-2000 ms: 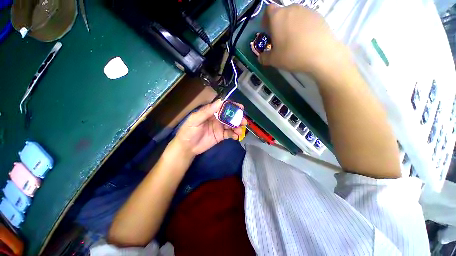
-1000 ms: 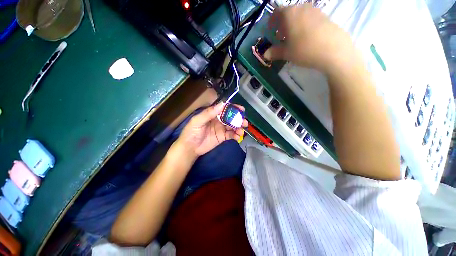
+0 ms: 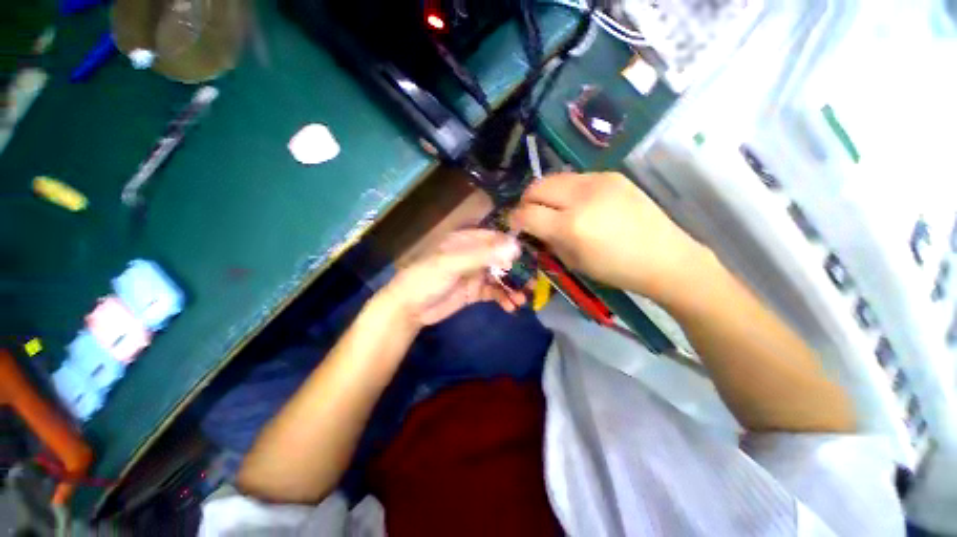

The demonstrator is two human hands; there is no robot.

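My left hand [image 3: 446,281] holds a small square smartwatch [image 3: 516,266] above my lap, its face partly covered by the fingers. My right hand [image 3: 588,226] is at the watch's upper side, fingers bunched close to my left fingertips; blur hides whether it grips the watch or the white cable [image 3: 534,155] just above. Another smartwatch [image 3: 596,116] lies on the green surface at upper right, a bright patch on its screen.
A white rounded piece [image 3: 314,144], tweezers [image 3: 170,145] and blue and pink watches [image 3: 118,327] lie on the green mat. A black handled tool [image 3: 425,110] is at the bench edge. White foam trays [image 3: 777,231] stand right. Red-handled tool [image 3: 575,286] lies beyond my hands.
My right hand has left the watch at upper right and come down beside my left hand. The view has shifted, so bench things appear further right.
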